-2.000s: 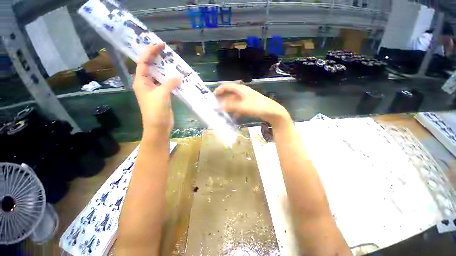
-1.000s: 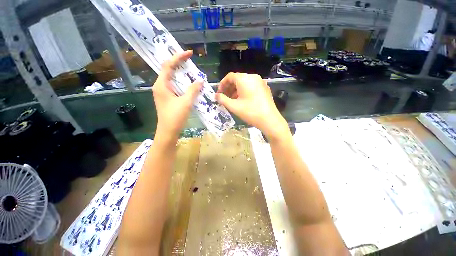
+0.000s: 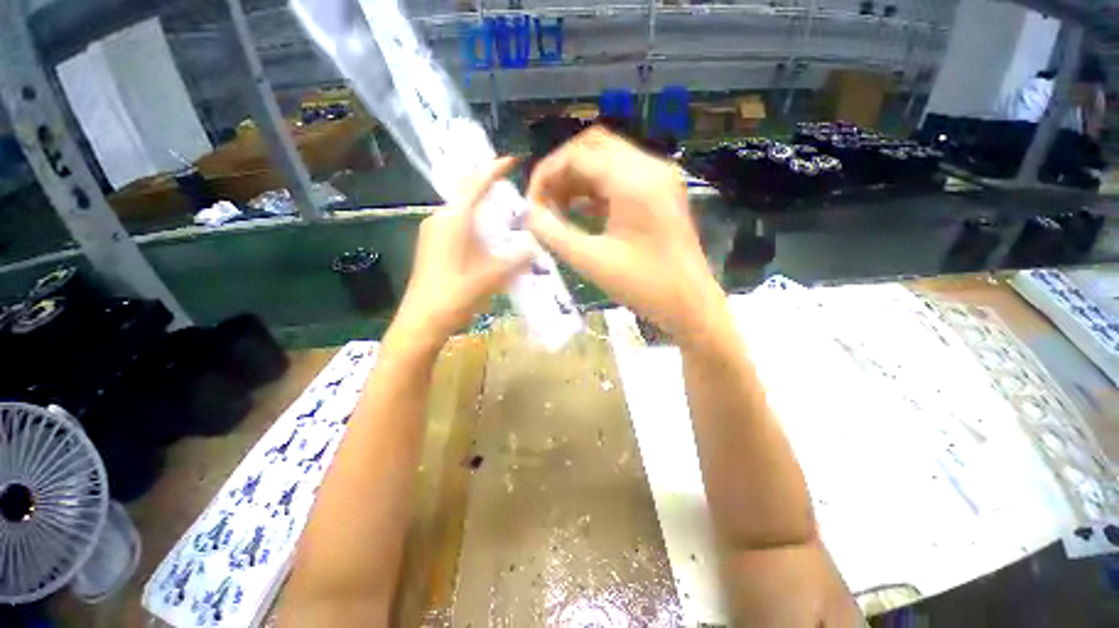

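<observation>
A long white label strip [image 3: 432,108] with dark shapes is held up at a slant above the bench, and its upper end is cut off by the picture's top edge. My left hand [image 3: 472,252] grips the strip around its lower part. My right hand [image 3: 614,227] is close beside the strip's right edge, with thumb and index finger curled together. The right hand is blurred, and whether it pinches a label or the strip's edge cannot be told.
A label sheet stack [image 3: 264,491] lies left, beside a desk fan [image 3: 55,503] and black housings [image 3: 104,393]. A large white sheet [image 3: 896,454] and a punched sheet [image 3: 1031,393] lie right. The green conveyor belt [image 3: 479,285] carries black housings [image 3: 363,280] beyond the brown bench [image 3: 552,491].
The strip and my left hand have moved right and lower, and the strip is held steeper. My right hand has risen a little beside it. Housings on the belt have shifted right.
</observation>
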